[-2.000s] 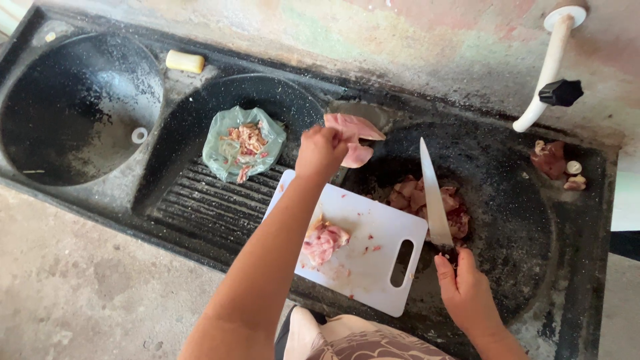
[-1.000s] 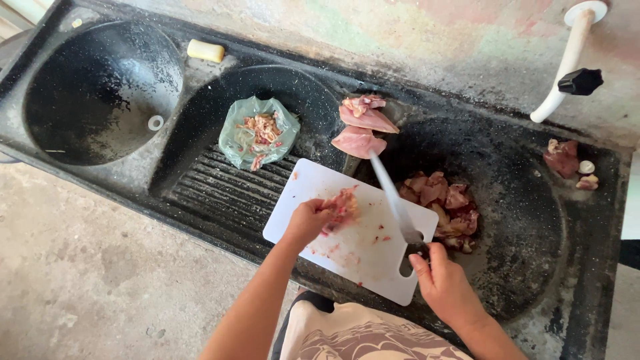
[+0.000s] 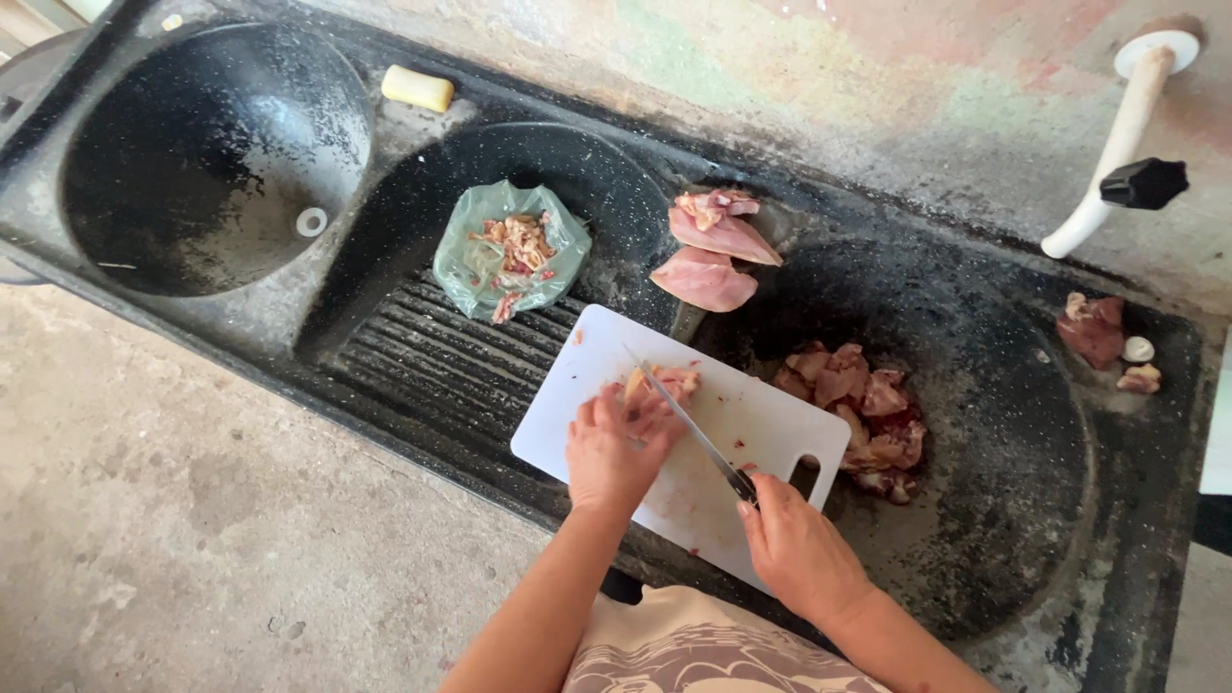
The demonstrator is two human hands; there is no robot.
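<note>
On the white plastic cutting board point(image 3: 712, 539) my left hand point(image 3: 621, 448) holds down a piece of raw meat point(image 3: 679, 377). My right hand point(image 3: 794, 539) grips the black handle of a kitchen knife point(image 3: 695, 431), whose blade lies over that meat, close to my left fingers. Two pale slabs of raw meat point(image 3: 707, 279) rest on the ledge between basins, above the board, with a smaller fatty piece on the upper one. Several dark red chunks of raw meat point(image 3: 866, 409) lie in the right basin, beside the board's handle hole.
A green plastic bag point(image 3: 462, 274) with scraps sits in the ribbed middle basin. A yellow bar of soap point(image 3: 417, 89) lies on the back ledge near the left basin point(image 3: 192, 164). A white tap point(image 3: 1107, 154) juts from the wall. Meat bits point(image 3: 1092, 329) lie on the right corner.
My left hand first held a pale slab above the board; it let go of it on the ledge and moved down to the meat on the board. The knife has swung over that meat.
</note>
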